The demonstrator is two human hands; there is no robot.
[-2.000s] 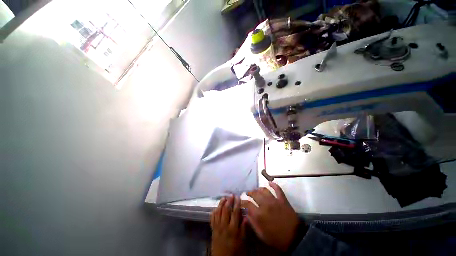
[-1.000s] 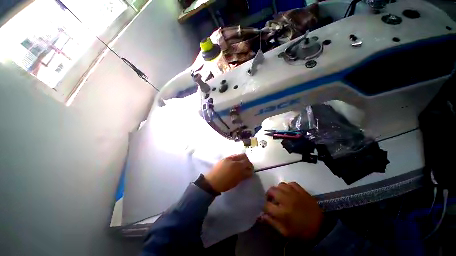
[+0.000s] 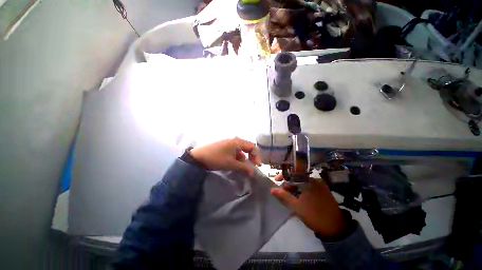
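Note:
The light grey fabric piece (image 3: pixel 232 216) hangs in folds from both hands over the table's front edge. My left hand (image 3: pixel 227 154) pinches its upper edge just left of the needle area. My right hand (image 3: pixel 312 203) holds its right edge, right beside and partly behind the machine's left end. The white sewing machine head (image 3: pixel 370 121) covers the needle area from above. The bent metal guard (image 3: pixel 300 158) stands at its left end. The presser foot and needle are hidden.
A large grey panel (image 3: pixel 111 174) lies left of the needle. A crinkled plastic bag (image 3: pixel 394 184) and black trim pieces (image 3: pixel 394 224) lie right, below the head. Behind the machine are a yellow-green-topped bottle or cone (image 3: pixel 252 10) and brown mottled fabric (image 3: pixel 317 23).
The view has moved closer over the machine head. Both hands have come up to the needle area with the fabric, my right hand from near the front edge.

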